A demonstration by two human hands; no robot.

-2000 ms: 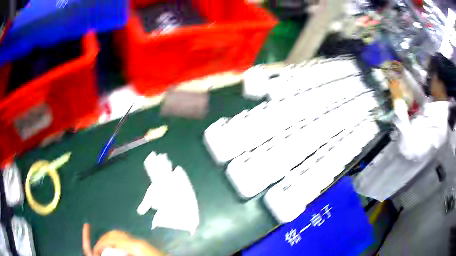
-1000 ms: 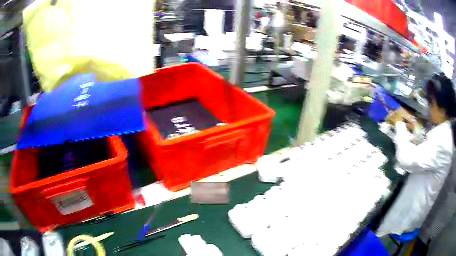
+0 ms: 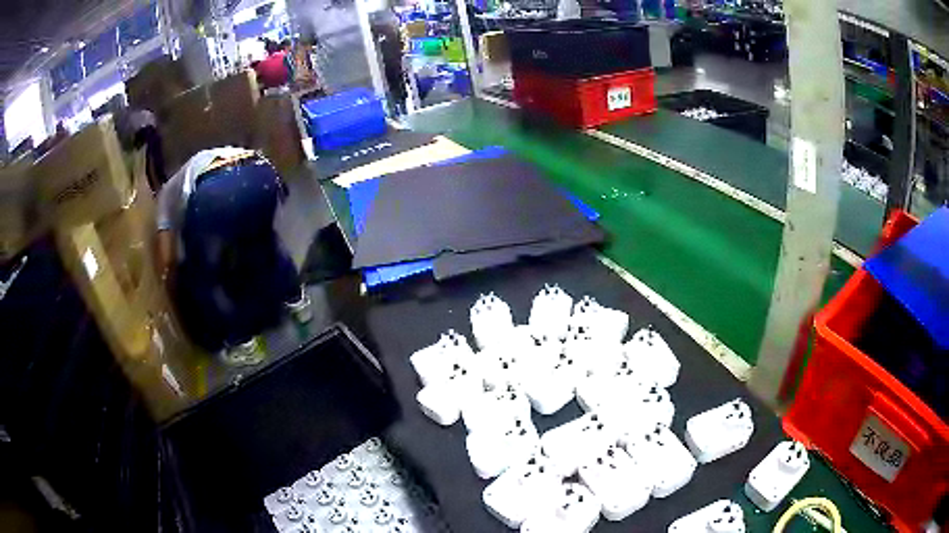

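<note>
Many white socket adapters [image 3: 609, 477] lie loosely together on a black foam mat [image 3: 401, 328], most with their round plug bases and dark pins facing up. One adapter [image 3: 720, 429] lies apart to the right of the pile, another [image 3: 777, 475] is nearer the red bin, and one [image 3: 708, 518] is cut by the bottom edge. A black crate [image 3: 281, 401] at lower left holds adapters [image 3: 343, 500] packed in rows. Neither of my hands is in the picture.
A red reject bin [image 3: 885, 385] stands at right beside a pale post [image 3: 806, 177]. Part of a yellow tape ring [image 3: 810, 506] shows at bottom right. Black and blue sheets [image 3: 468, 208] lie beyond the adapters beside a green conveyor [image 3: 635, 208]. A person [image 3: 224, 245] bends over at left.
My view has swung left, away from the adapter rows and the person in white, to the loose pile and crate. The hand seen at the bottom two seconds ago is out of view.
</note>
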